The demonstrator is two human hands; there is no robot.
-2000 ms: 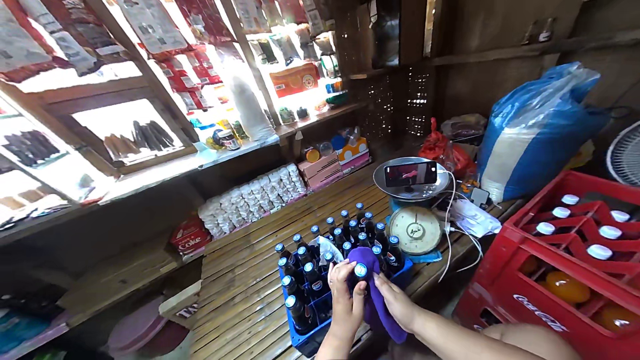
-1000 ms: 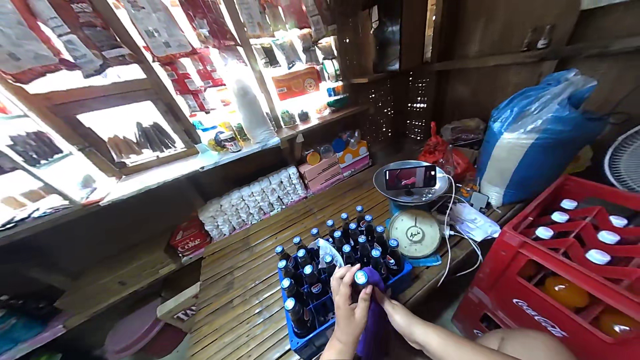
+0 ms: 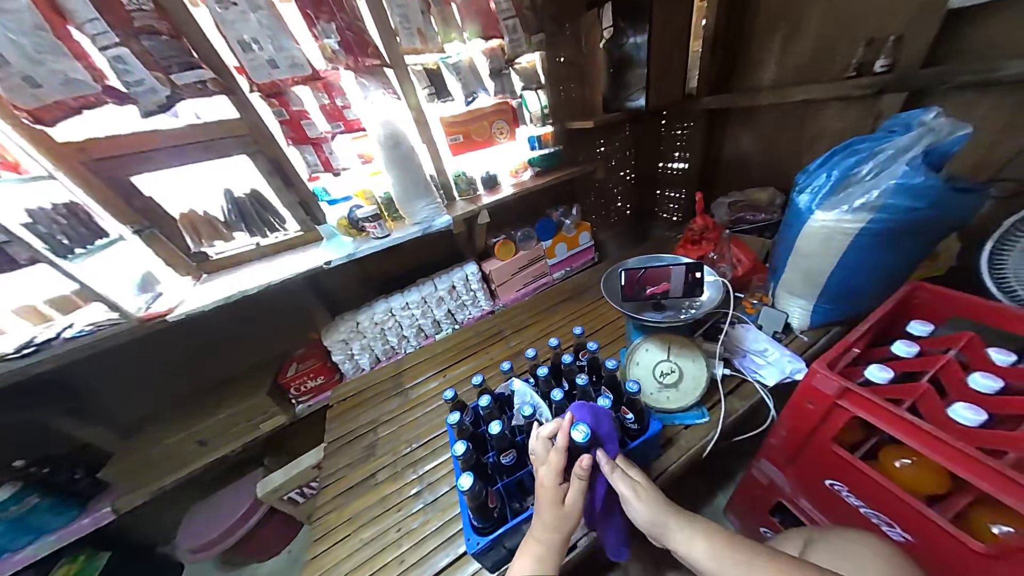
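Note:
My left hand grips a dark glass soda bottle with a blue cap, held upright over the near side of the crate. My right hand presses a purple cloth against the bottle's right side; the cloth hangs down between the hands. The bottle's body is mostly hidden by fingers and cloth. Below and behind the hands, the blue plastic crate holds several dark Pepsi bottles with blue caps. A pale crumpled wrapper lies among the bottles.
The crate stands on a bamboo-slat table. Behind it are a dial scale and a phone over its pan, with white cables. At right stand a red Coca-Cola crate and a blue-and-white sack. White packets line the back.
The purple cloth has shifted about the bottle, now hanging lower than two seconds ago. Both hands stay at the bottle above the crate.

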